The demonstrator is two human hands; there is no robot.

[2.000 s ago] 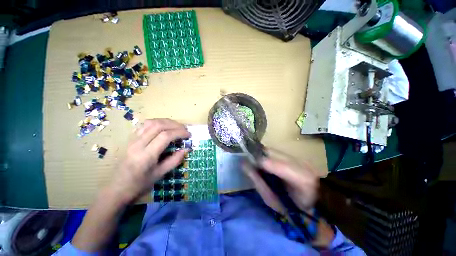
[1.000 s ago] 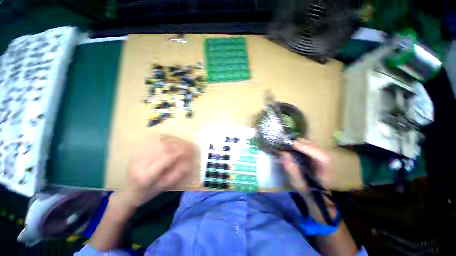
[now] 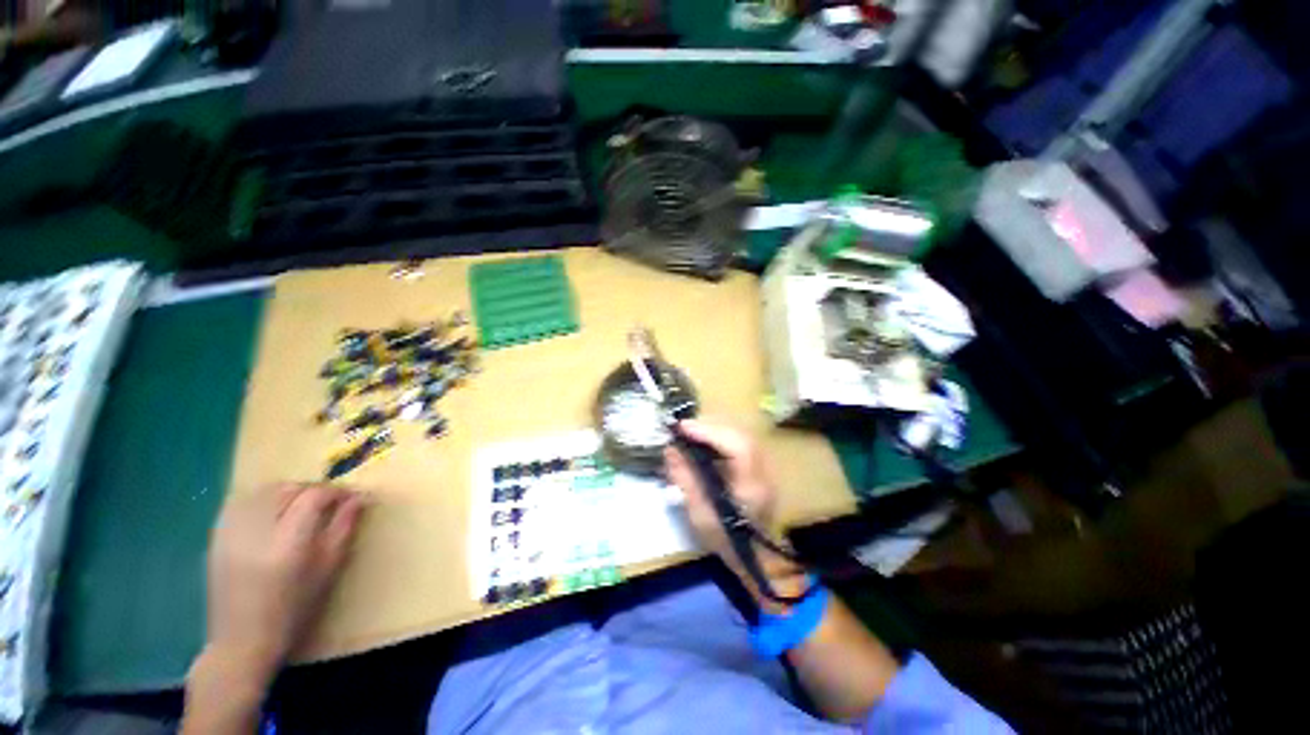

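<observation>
My right hand (image 3: 730, 481) holds the black soldering iron (image 3: 708, 471), its metal front part over the round tip-cleaning pot (image 3: 626, 417). The worked circuit board panel (image 3: 588, 577) lies on a white sheet (image 3: 654, 524), with rows of dark parts at its left and top; glare washes out its middle. My left hand (image 3: 285, 557) rests on the cardboard left of the panel, fingers loosely curled and blurred; whether it holds something cannot be told. A pile of small components (image 3: 395, 371) lies beyond it.
A green bare panel (image 3: 523, 300) lies at the cardboard's (image 3: 431, 574) far side. A black fan (image 3: 675, 201) stands behind. The solder feeder (image 3: 805, 338) with its reel (image 3: 879, 227) is at the right. A white parts tray (image 3: 58, 431) is far left.
The view has swung up, showing more of the bench behind. My left hand has left the panel and moved left onto the cardboard. My right hand stays at the pot with the iron.
</observation>
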